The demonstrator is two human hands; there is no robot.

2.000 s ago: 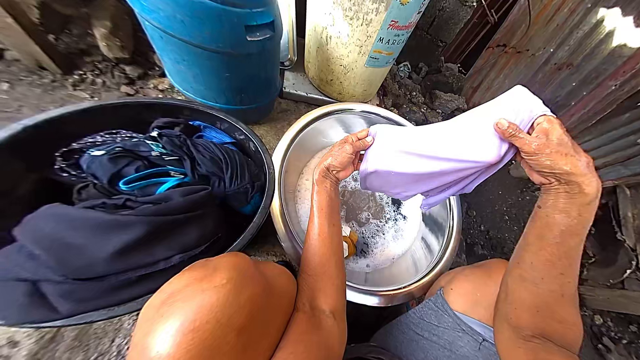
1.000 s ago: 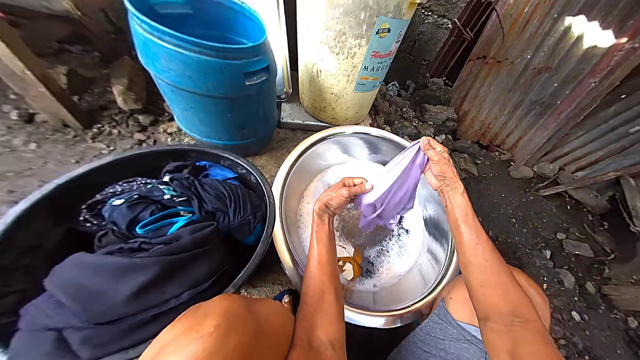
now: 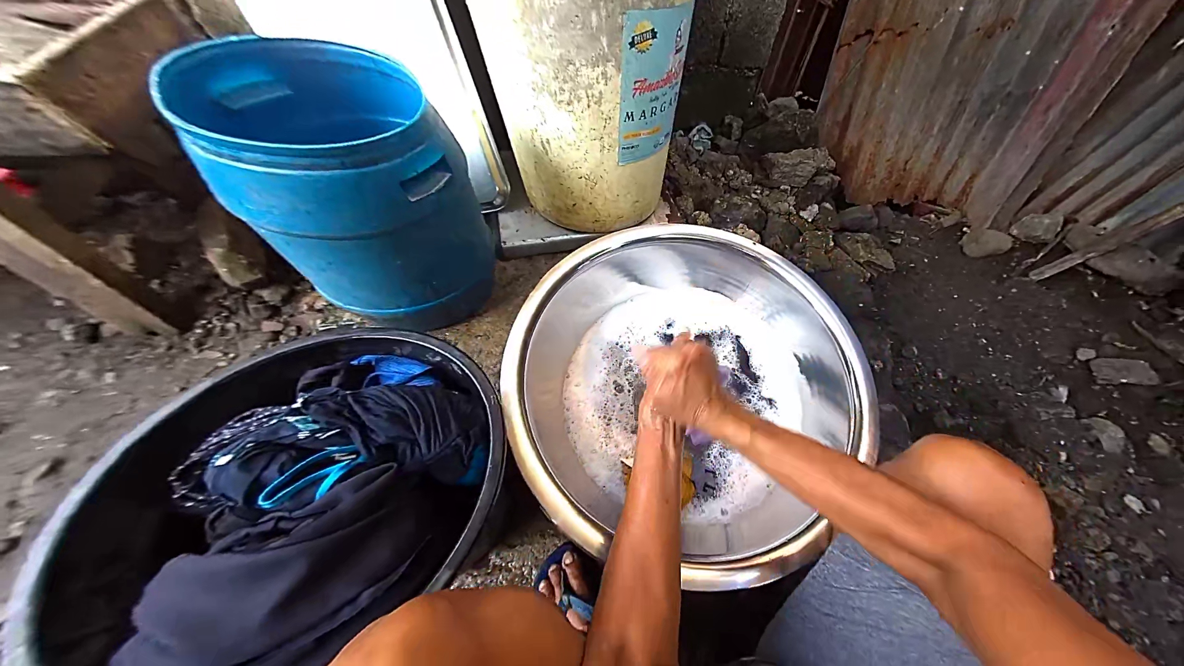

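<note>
Both of my hands are together over the soapy water in a round stainless steel basin (image 3: 837,370). My left hand (image 3: 659,393) is mostly covered by my right hand (image 3: 689,375), and both are blurred. Small parts of a lilac cloth (image 3: 700,438) show beside and beneath my fists, which are closed on it. White suds (image 3: 601,407) float around them. Dark fabric lies in the water behind my hands, and a yellow-brown item (image 3: 687,481) is partly under the suds near my left forearm.
At the left stands a black tub (image 3: 69,518) heaped with dark clothes (image 3: 305,555). Behind are a blue plastic drum (image 3: 342,213) and a pale, stained container (image 3: 573,120) with a label. Rubble (image 3: 795,166) and rusty corrugated sheets (image 3: 934,111) lie to the right.
My hands held the lilac cloth apart and raised over the basin; they have come together and down to the suds, with the cloth now bunched between them.
</note>
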